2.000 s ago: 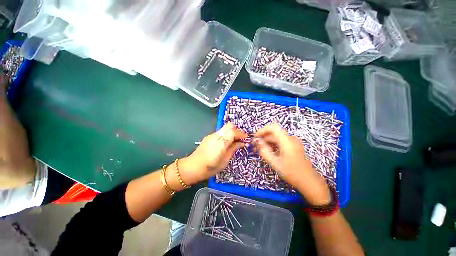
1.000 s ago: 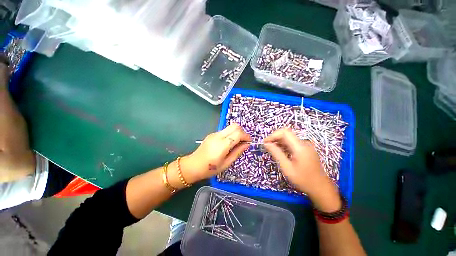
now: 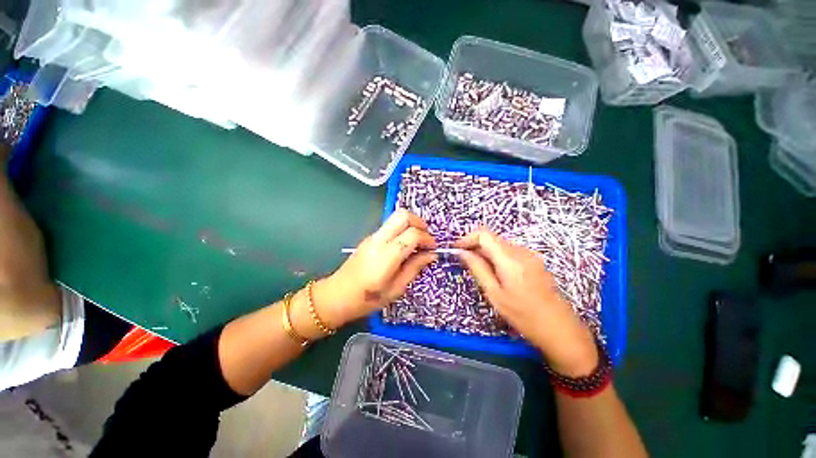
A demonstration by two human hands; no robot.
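My left hand [image 3: 383, 267] is over the left part of the blue tray [image 3: 617, 331], fingertips pinched on a thin silvery rod [image 3: 447, 252]. The rod's other end sticks out leftward from the hand. My right hand [image 3: 514, 279] pinches the rod's right end over the middle of the tray. Whether a short sleeve sits on the rod is too small to tell. Short metal sleeves [image 3: 438, 304] fill the tray's left and middle. Longer pins [image 3: 573, 234] lie crisscross at its right.
A near clear box [image 3: 483, 394] holds some long rods. Behind the tray are a tilted clear box [image 3: 369, 165] and a middle clear box [image 3: 456, 134] with short parts. A clear lid [image 3: 698, 183] and black phone [image 3: 729, 358] lie right. Another person's arm [image 3: 22, 268] is at left.
The fingertips stay close together over the tray, and the rod between them shows more clearly than two seconds ago. The whole view has shifted slightly.
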